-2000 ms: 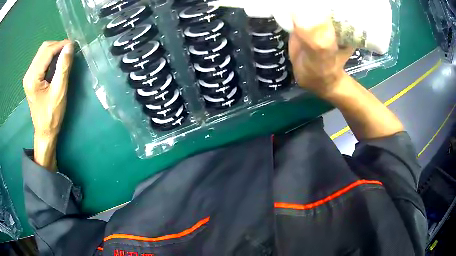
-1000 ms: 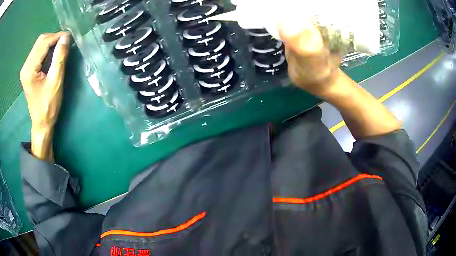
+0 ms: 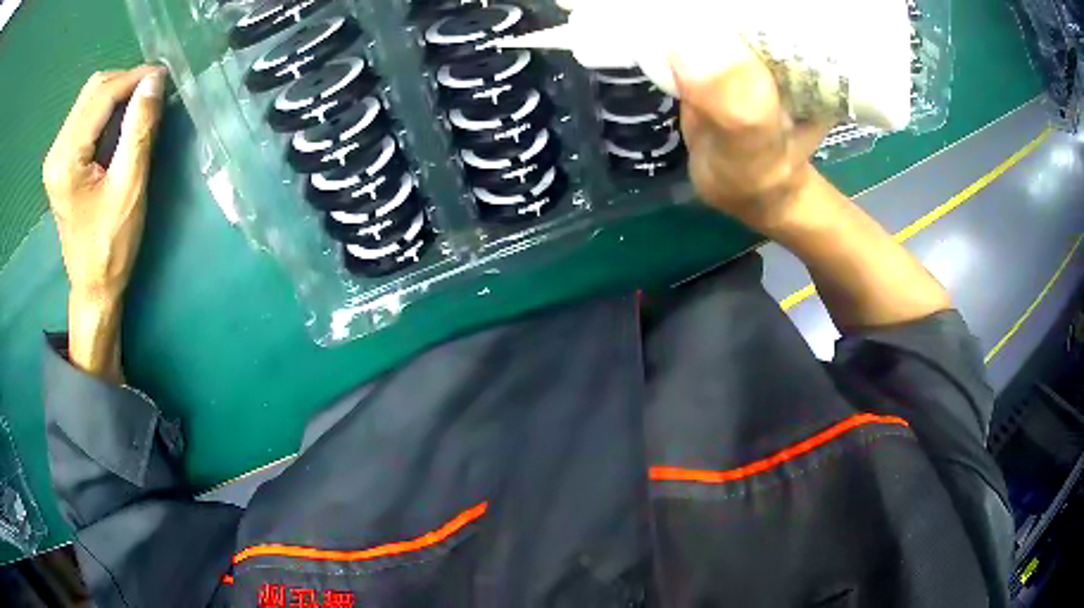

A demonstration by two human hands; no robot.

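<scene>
My right hand (image 3: 743, 137) is closed around a white glue bottle (image 3: 820, 59) at the upper right. Its thin nozzle points left, over the middle column of black curved parts (image 3: 493, 113). These parts sit in overlapping columns in a clear blister tray (image 3: 268, 220). Each shows a bright arc and a small white cross-shaped mark. The bottle and hand hide part of the tray's right side. My left hand (image 3: 105, 196) is at the far left, beside the tray, curled around a small black part (image 3: 113, 133).
The tray lies on a green mat-covered bench (image 3: 226, 356). Clear plastic (image 3: 17, 499) shows at the left edge, and more crumpled clear plastic (image 3: 1058, 54) at the upper right corner. Grey floor with yellow lines (image 3: 975, 190) lies beyond the bench at right.
Since two seconds ago the tray appears slightly higher in the picture. The bottle's nozzle sits lower relative to the tray, over the middle column. My left hand appears slightly higher and further left.
</scene>
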